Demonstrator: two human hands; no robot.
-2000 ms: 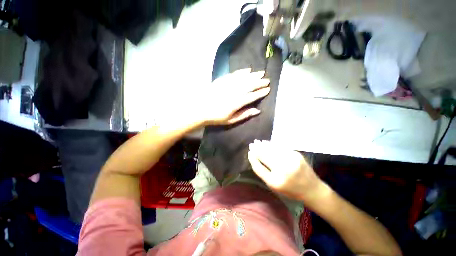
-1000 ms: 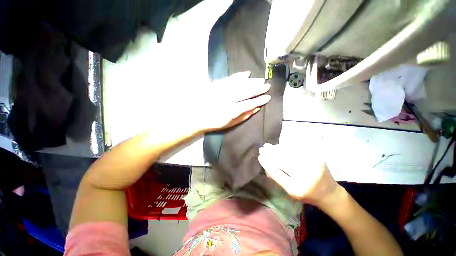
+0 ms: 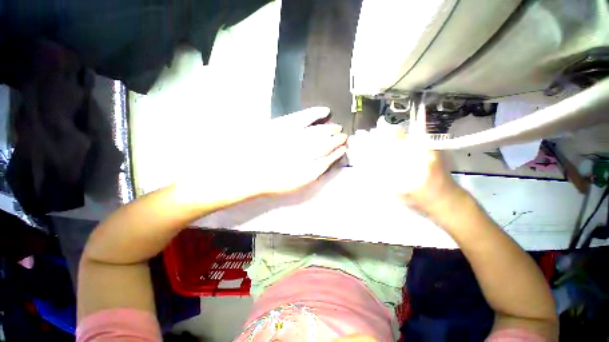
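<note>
A dark grey-brown fabric panel (image 3: 327, 63) with a blue-grey strip (image 3: 290, 80) along its left edge lies on the white table, running up past the sewing machine head (image 3: 461, 43). My left hand (image 3: 294, 150) lies flat over the panel's near end, fingers pointing right. My right hand (image 3: 394, 157) is at the panel's near right end, just below the needle area (image 3: 359, 105), its fingertips close to my left fingertips. Both hands are overexposed, and whether the right fingers pinch the cloth is not clear.
A black cloth heap (image 3: 57, 127) lies at left, with more dark cloth (image 3: 140, 33) at upper left. A white scrap (image 3: 519, 133) and a thin brownish tool (image 3: 567, 167) lie right of the machine. A red basket (image 3: 200, 267) is below the table's front edge (image 3: 300, 235).
The panel has moved away from me, its near end leaving my lap for the table. My right hand has moved up to the needle area. The machine head has come into fuller view.
</note>
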